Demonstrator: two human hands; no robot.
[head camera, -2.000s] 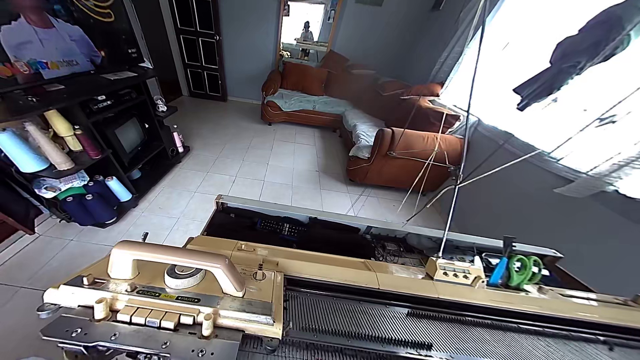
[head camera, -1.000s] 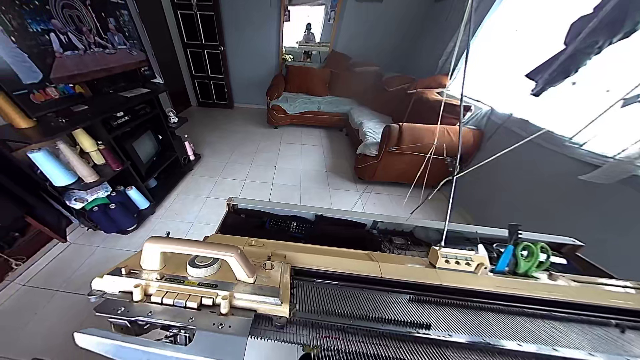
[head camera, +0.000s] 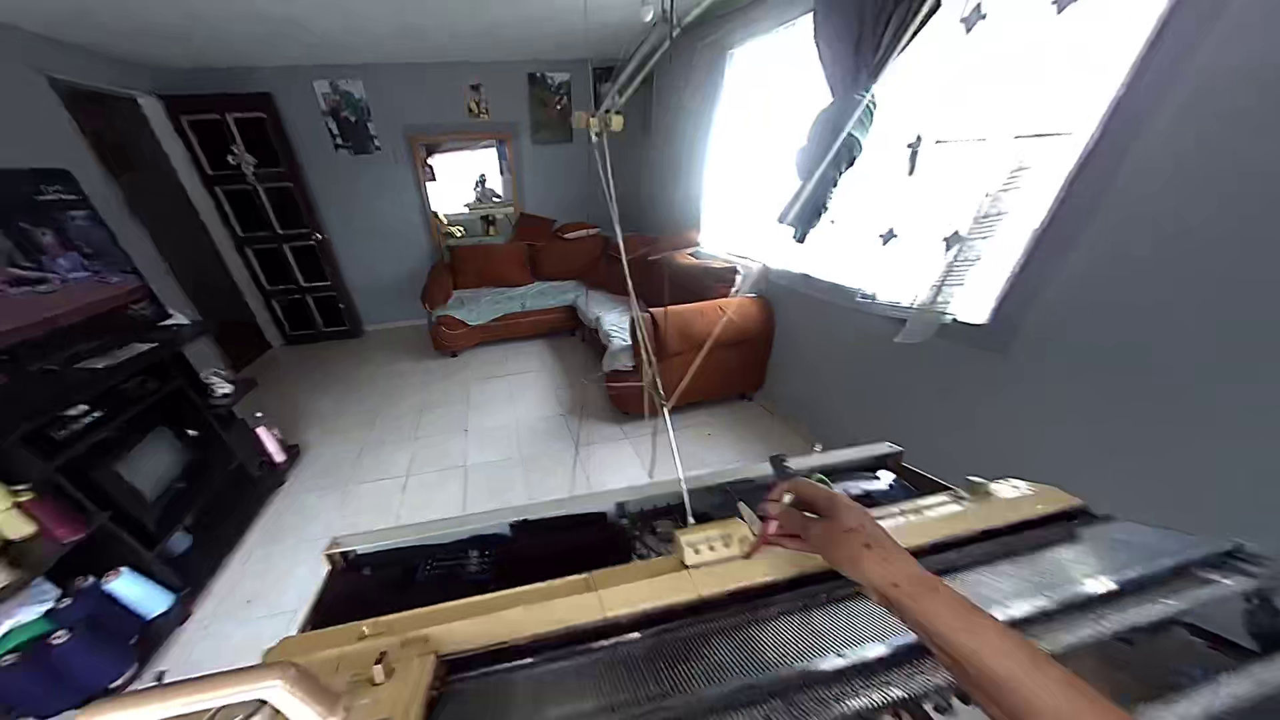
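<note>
My right hand (head camera: 812, 520) reaches over the beige rear rail of the knitting machine (head camera: 640, 592), beside a small cream block with holes (head camera: 715, 543). Its fingers are closed around a small tool (head camera: 768, 526) with a reddish part and a pale part; blur hides its exact kind. Below my forearm run the rows of needles in the needle bed (head camera: 760, 640). The carriage handle (head camera: 235, 690) shows at the lower left. Yarn strands (head camera: 672, 440) come down from the overhead tension mast to the area behind the block. My left hand is not in view.
An open compartment (head camera: 480, 570) with dark contents lies behind the machine. Yarn cones (head camera: 140, 592) and a black shelf unit (head camera: 130, 440) stand at the left. Orange sofas (head camera: 710, 345) are across the tiled floor, and a bright window (head camera: 930, 170) is at the right.
My right hand has come into view at the right of the cream block, holding a small tool. The view has swung up and to the right.
</note>
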